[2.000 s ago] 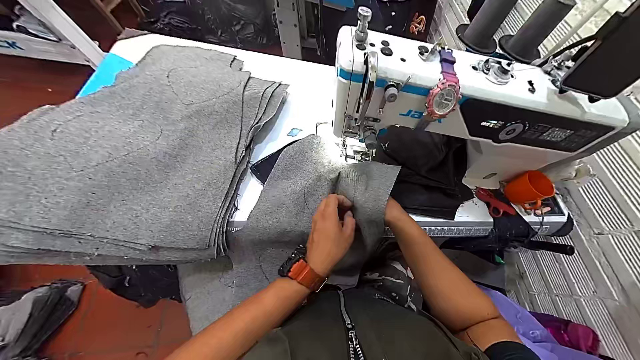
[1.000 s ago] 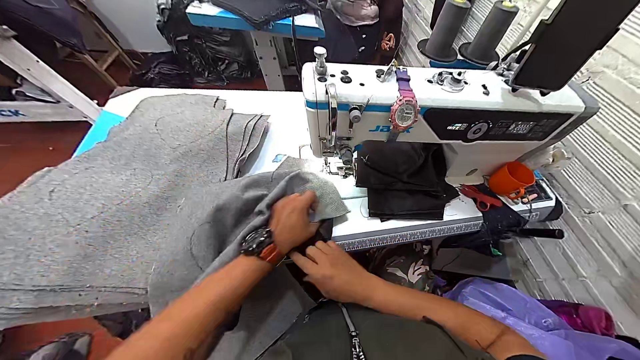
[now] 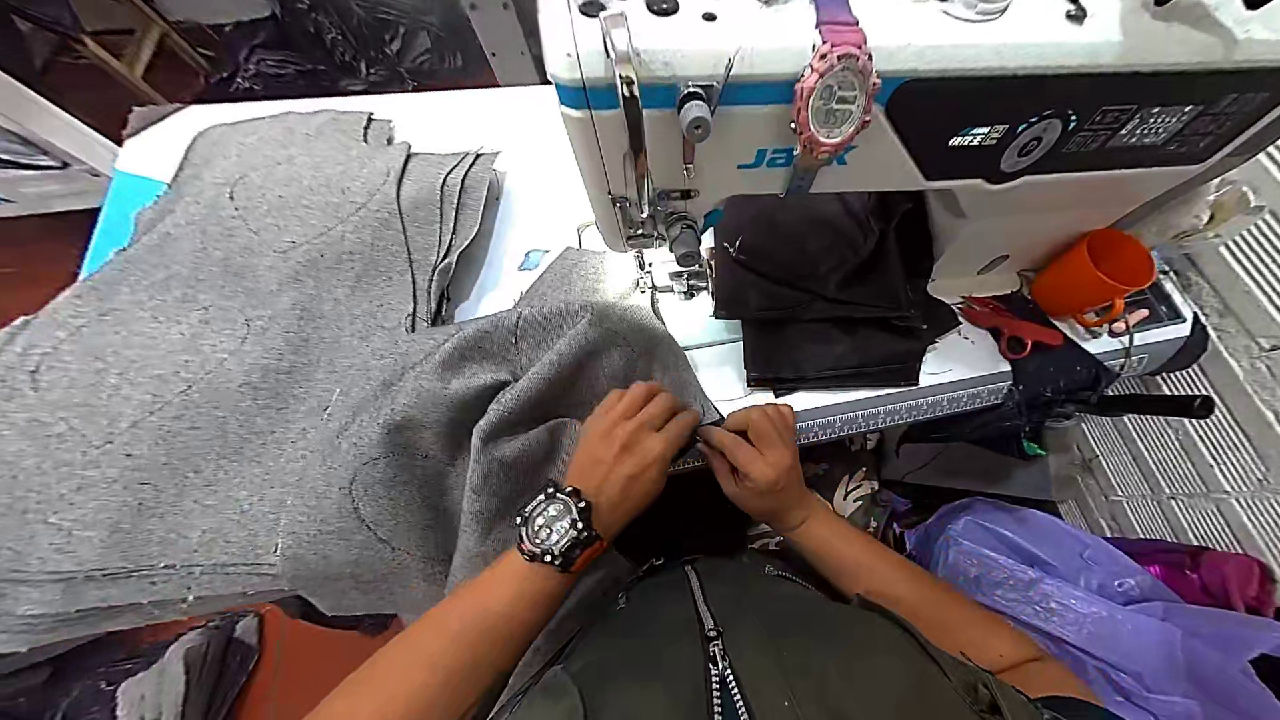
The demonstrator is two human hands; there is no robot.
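A grey fabric piece (image 3: 560,370) runs from under the needle area of a white sewing machine (image 3: 680,160) down over the table's front edge. My left hand (image 3: 632,450), with a black watch on its wrist, grips this cloth near its right edge. Close beside it, my right hand (image 3: 762,462) pinches the corner of the same edge between thumb and fingers. The two hands nearly touch. Left of them lies a stack of grey cut fabric panels (image 3: 220,400) with dark curved lines. The fingertips partly hide the held edge.
Folded black fabric (image 3: 830,300) lies under the machine arm, from which a pink watch (image 3: 838,100) hangs. An orange cup (image 3: 1090,275) and red-handled snips (image 3: 1012,328) are at the right end. A measuring tape (image 3: 900,410) follows the front edge. Purple plastic (image 3: 1040,580) lies lower right.
Two seconds ago my right hand was hidden under the grey fabric; now it pinches the fabric's edge beside my left hand. The cloth has bunched into folds. The view has moved closer to the table.
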